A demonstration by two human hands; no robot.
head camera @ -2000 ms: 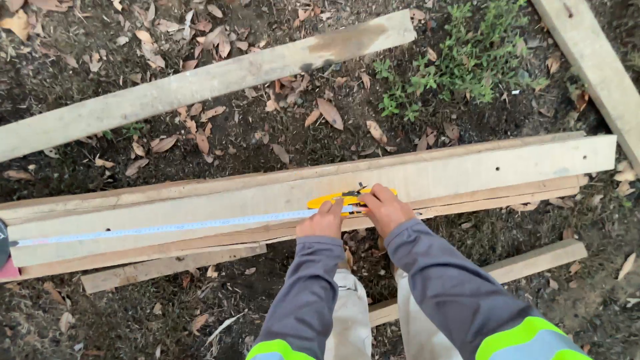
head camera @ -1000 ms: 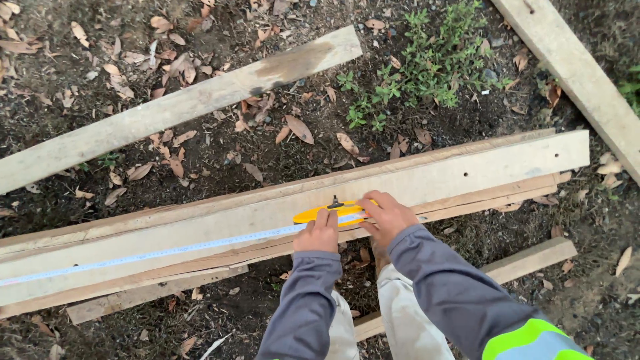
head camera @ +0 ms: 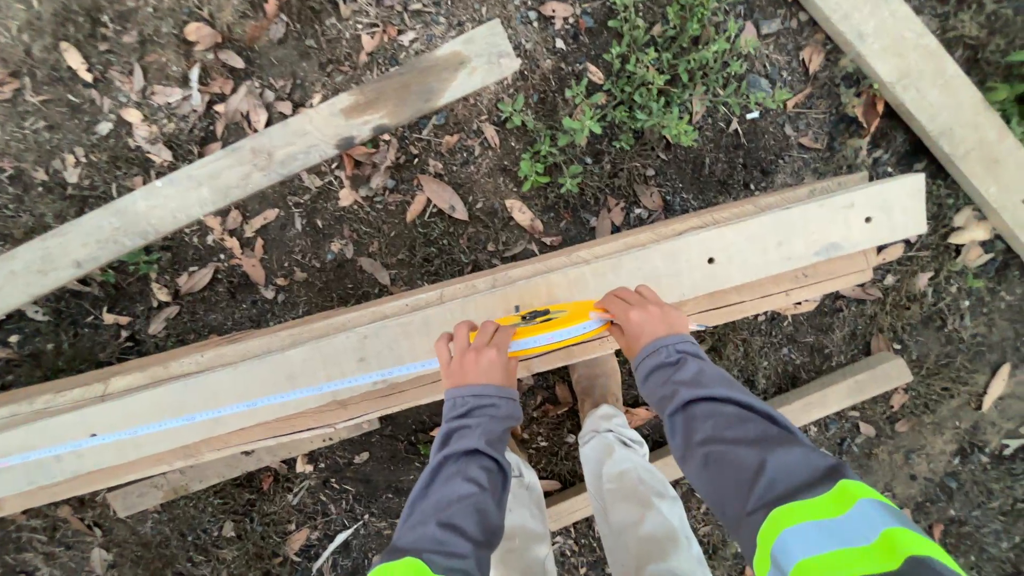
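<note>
A yellow open-reel measuring tape rests tilted on the top plank, its dark crank facing up. My left hand grips the reel's left end, where the white tape blade runs out to the left along the plank. My right hand holds the reel's right end; the tip of a slim pen-like item shows beyond it. The pale plank has small dark holes near its right end and lies on a stack of other wooden boards.
A weathered board lies on the soil at the upper left, and another timber at the upper right. Shorter lumber pieces lie under and below the stack. Green weeds and dry leaves cover the ground. My boot stands against the stack.
The reel and both hands have shifted right along the plank, and more tape shows left of the reel. The hands are a little farther apart than one second ago.
</note>
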